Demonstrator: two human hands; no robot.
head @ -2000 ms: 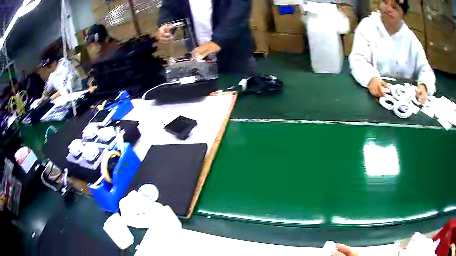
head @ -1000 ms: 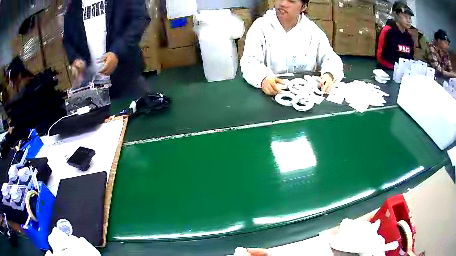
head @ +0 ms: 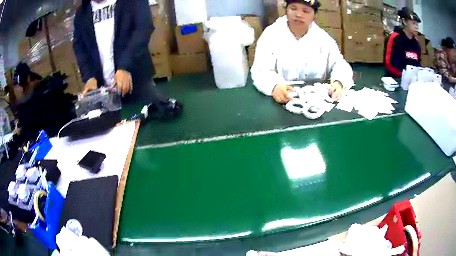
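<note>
A sliver of my right hand shows at the bottom edge, cut off by the frame, with a small white wipe at its fingertips. My left hand is not in view. A black square touch-panel unit lies on the white sheet at the left, above a flat black mat. The green conveyor belt runs across in front of me.
A red tape dispenser stands beside crumpled white wipes at lower right. A blue tape dispenser and a white bottle are at lower left. A person across the belt handles white rings; another holds a clear-cased fixture.
The view has swung right since two seconds ago, then slightly back left. My right hand's sliver stays at the bottom edge. The person at the back left has both hands on the clear fixture now.
</note>
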